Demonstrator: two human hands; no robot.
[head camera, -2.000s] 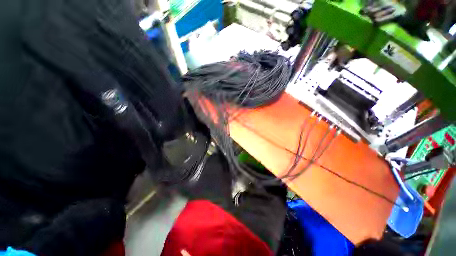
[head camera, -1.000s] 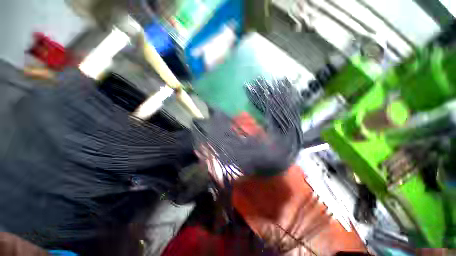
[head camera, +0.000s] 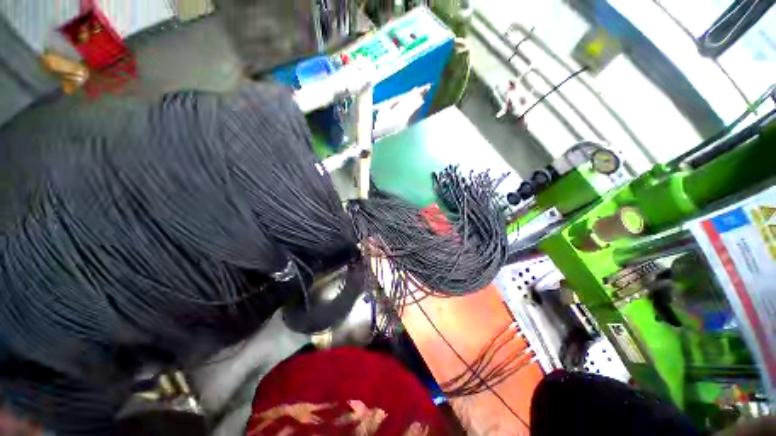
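A very thick mass of black cables (head camera: 170, 221) hangs across the left half. A looped bundle of black cables (head camera: 451, 251) with a red patch lies on the orange table (head camera: 451, 319). Several cable leads (head camera: 489, 362) run to the pale bar at the table's machine side. A blurred skin-toned patch at the bottom left corner may be my left hand (head camera: 12, 422). A similar patch at the bottom right edge, beyond a dark sleeve-like shape (head camera: 600, 409), may be my right hand (head camera: 754, 428). Both are cut off and their fingers are hidden.
The green machine (head camera: 587, 264) stands at the right, with a white sign (head camera: 749, 255). A blue cabinet (head camera: 417, 72) and a pale green surface (head camera: 425, 153) are behind the cables. A red object (head camera: 98, 43) is at the upper left. Red patterned cloth (head camera: 340, 396) fills the bottom middle.
The view has swung, so the table and machine sit lower and more of the hanging cables shows. The dark shape at the bottom right is larger. The blur of one second ago has cleared.
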